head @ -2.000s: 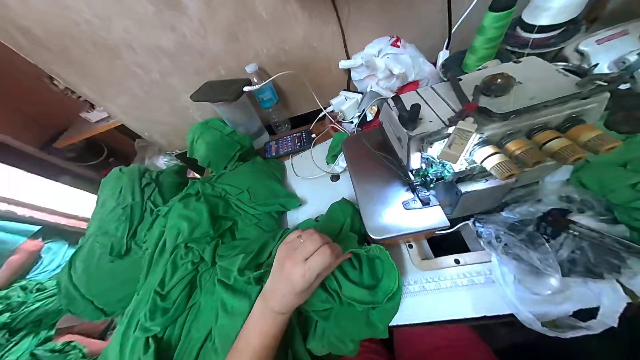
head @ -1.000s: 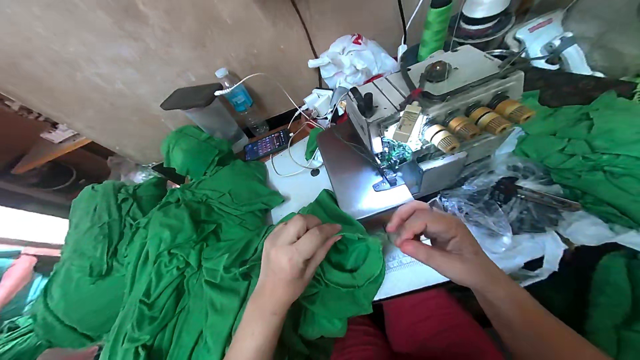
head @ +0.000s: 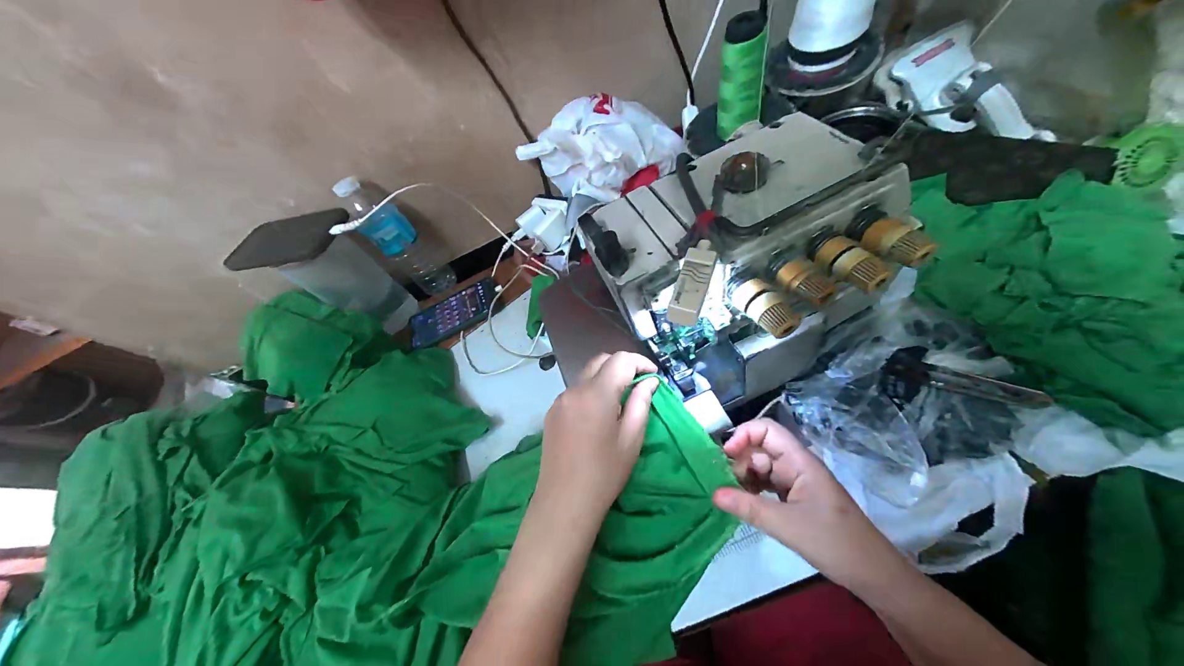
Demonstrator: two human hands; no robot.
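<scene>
My left hand (head: 601, 416) pinches the edge of a green knit fabric (head: 671, 518) between thumb and fingers, close to the presser foot (head: 684, 375) of an overlock sewing machine (head: 740, 203). Just right of the fabric's edge is my right hand (head: 786, 481), its thumb and curled fingers apart; whether it touches the cloth is hard to tell. The fabric hangs over the front of the white machine table (head: 740, 578). More green fabric (head: 240, 499) lies heaped on the left.
Behind the heap stand a lidded bin (head: 342, 268), a water bottle (head: 393, 231) and a phone (head: 453, 313) with a white cable. Clear plastic bags (head: 869, 435) and metal-bladed scissors or snips (head: 980, 384) lie right of the machine. Green fabric (head: 1064, 287) is piled beyond. Thread cones (head: 743, 79) stand behind.
The right hand came into view after the first frame. My left hand has moved up to the presser foot with the fabric edge, which now stretches between there and my right hand.
</scene>
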